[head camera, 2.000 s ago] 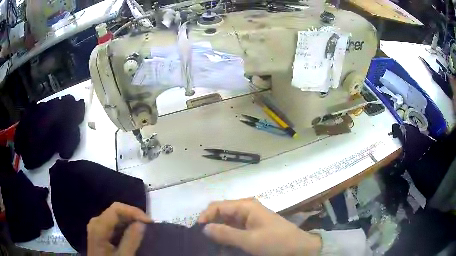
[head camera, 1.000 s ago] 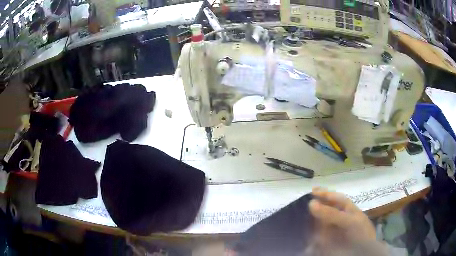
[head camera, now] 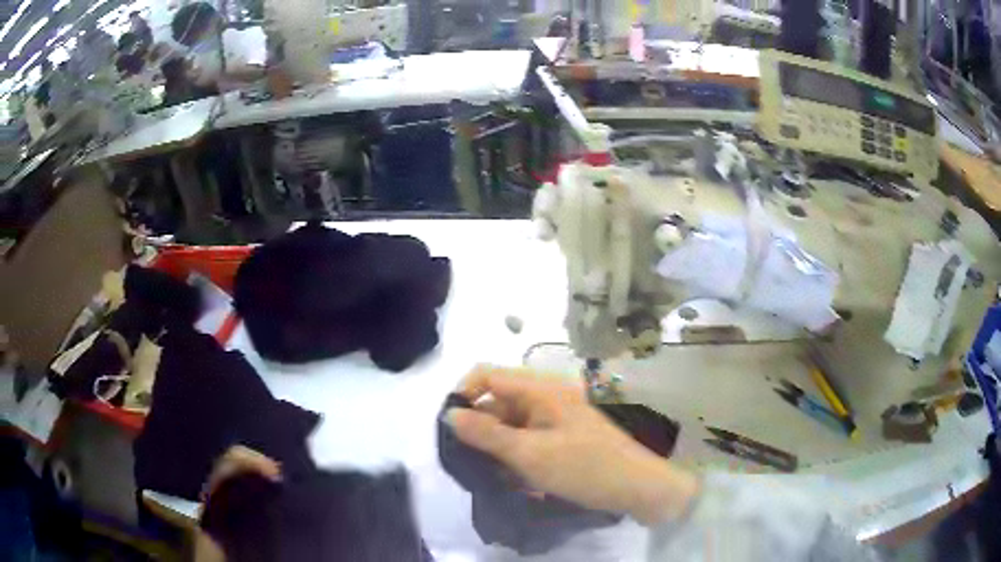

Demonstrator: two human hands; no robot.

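My left hand [head camera: 233, 479], partly hidden at the lower left, holds a near-black fabric panel [head camera: 329, 516] that runs out of the bottom edge. My right hand [head camera: 565, 439] pinches another dark fabric piece [head camera: 472, 456] between thumb and fingers, left of the needle area. Dark cloth hangs below and shows behind this hand; how its layers join cannot be told. The two held pieces are apart. The sewing machine head [head camera: 598, 263] stands behind my right hand, its presser foot [head camera: 600, 379] partly hidden.
A dark fabric pile [head camera: 340, 291] lies at the back left. Another dark panel [head camera: 214, 412] lies beside the orange-red basket [head camera: 203, 261]. Black snips [head camera: 752, 449], light blue snips [head camera: 812, 407] and a yellow pen [head camera: 832, 397] lie on the machine bed. A control box [head camera: 851, 115] stands behind.
The view has turned left. My right hand has moved left with its dark cloth, in front of the needle area. The large panel that lay flat now seems lifted in my left hand, which has come into view.
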